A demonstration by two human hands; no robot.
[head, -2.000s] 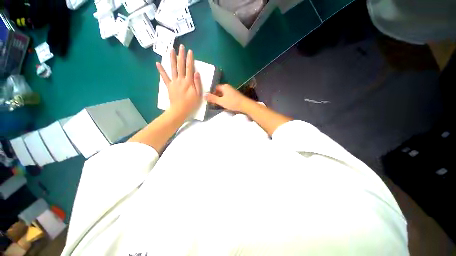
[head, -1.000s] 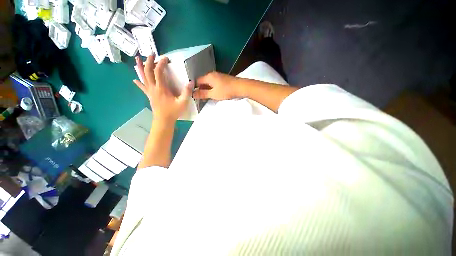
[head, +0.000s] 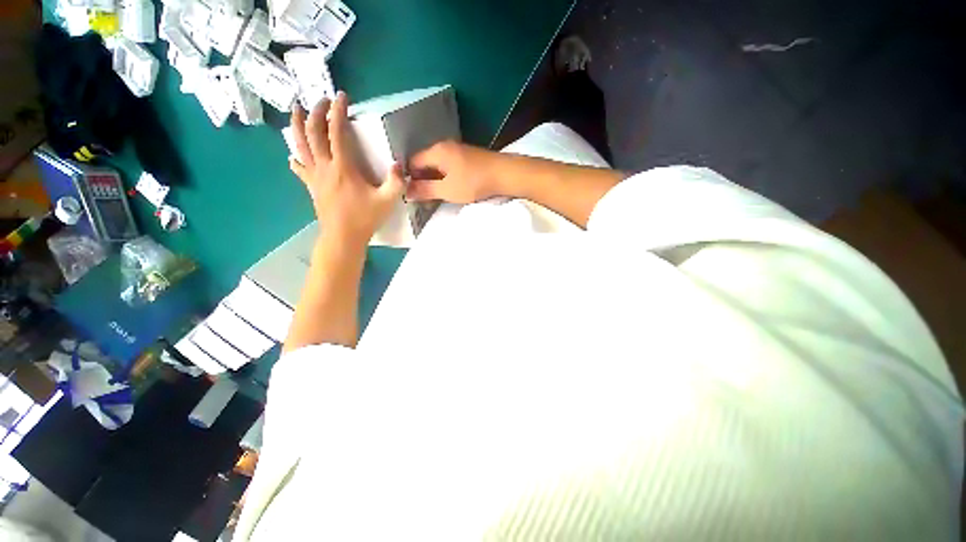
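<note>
A white carton stands on the green bench right in front of me, near its front edge. My left hand lies spread over the carton's white top face, with fingers apart and the thumb near its edge. My right hand is at the carton's near right side, fingers bent against the edge between top and side. My left hand covers much of the top. The fingertips of my right hand are partly hidden at the edge.
A row of closed white cartons stands at left. A heap of small white printed pieces lies at the far side. A device with keys, a black cloth and a clear plastic bag lie far left. Dark floor is at right.
Over two seconds the view has turned, and the carton now shows its grey side. My left hand has shifted on the top; my right hand remains at the edge. Little differs from one second ago.
</note>
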